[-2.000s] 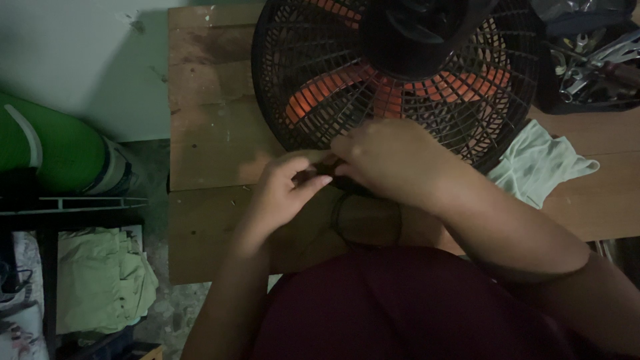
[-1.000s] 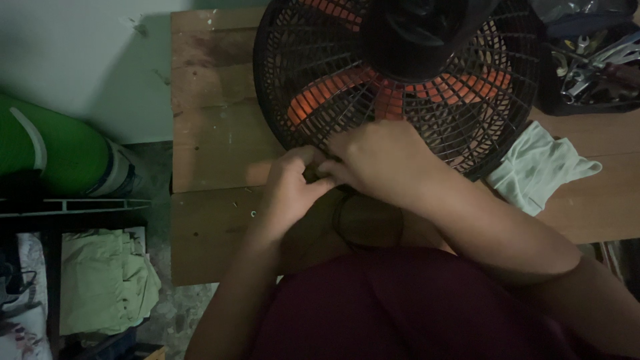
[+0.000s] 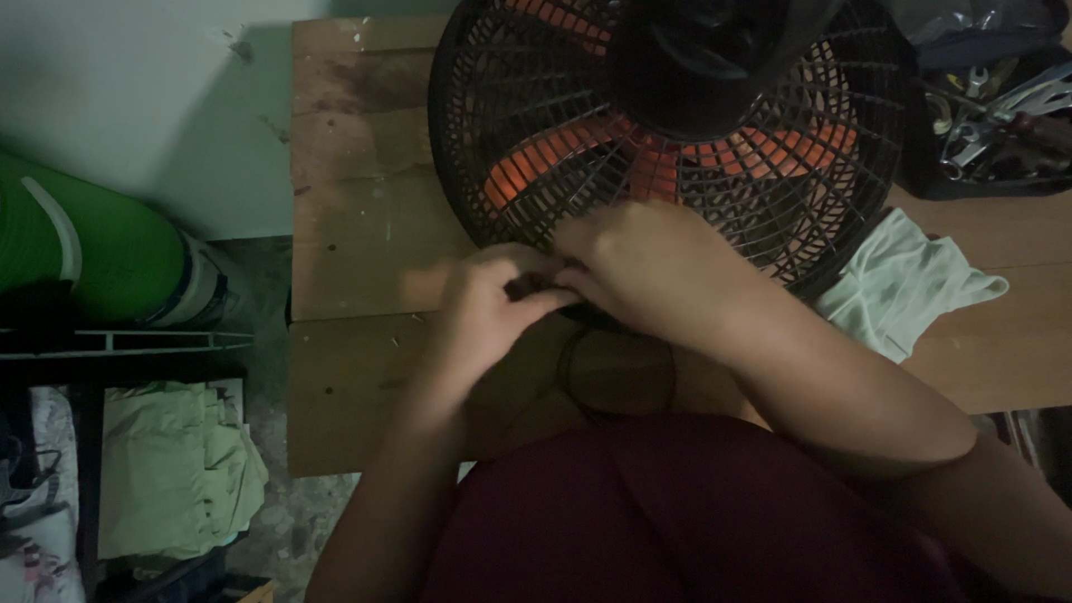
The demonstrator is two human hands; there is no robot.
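Observation:
A fan's round black plastic grille lies on the wooden table, with orange blades behind its bars and a dark motor housing on top. Both hands meet at the grille's near left rim. My left hand bends its fingers and thumb around the rim's edge. Over the rim, knuckles up, is my right hand, its fingertips close to those of the left. Whatever lies between the fingertips is hidden and dim. A thin dark cable loops on the table just below the hands.
A pale green cloth lies right of the fan. Behind it sits a dark tool bag with wrenches and other metal tools. Left of the table are a green cylindrical object and folded light green fabric lower down.
Both hands stay at the same part of the rim, with only small shifts of the fingers and wrists. The fan and the cloth have not plainly moved.

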